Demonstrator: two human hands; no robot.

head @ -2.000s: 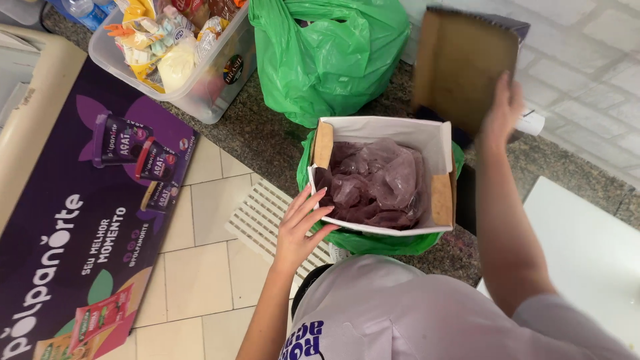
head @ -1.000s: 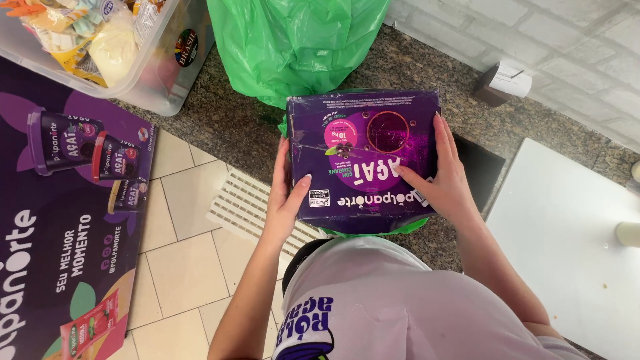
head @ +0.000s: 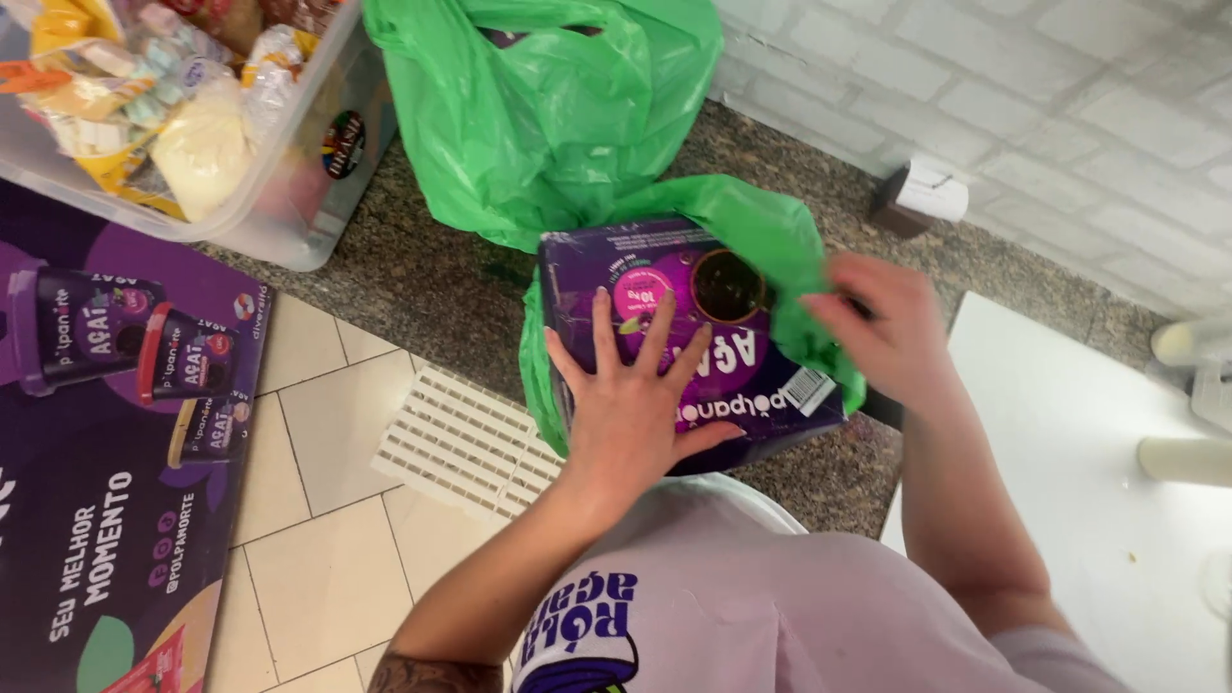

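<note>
A purple printed cardboard box (head: 616, 260) with its lid on rests on the granite counter, inside a green plastic bag (head: 760, 226) whose edge lies over its far right part. My left hand (head: 635, 385) presses flat on the lid, fingers spread. At the box's right side, my right hand (head: 881, 327) pinches a bunched part of the green bag. The box's contents are hidden under the lid. A second, bulky green bag (head: 558, 115) stands just beyond the box.
A clear plastic tub (head: 313, 154) of packaged foods stands at the upper left. Near the brick-patterned wall is a paper roll in a dark holder (head: 910, 217). A white surface (head: 1059, 481) lies at the right, and a purple printed panel (head: 115, 500) at the left.
Two seconds ago the box was uncovered, showing a purple plastic liner, and my right hand held the lid. The lid now covers it, and my right hand has moved from the lid to the bag.
</note>
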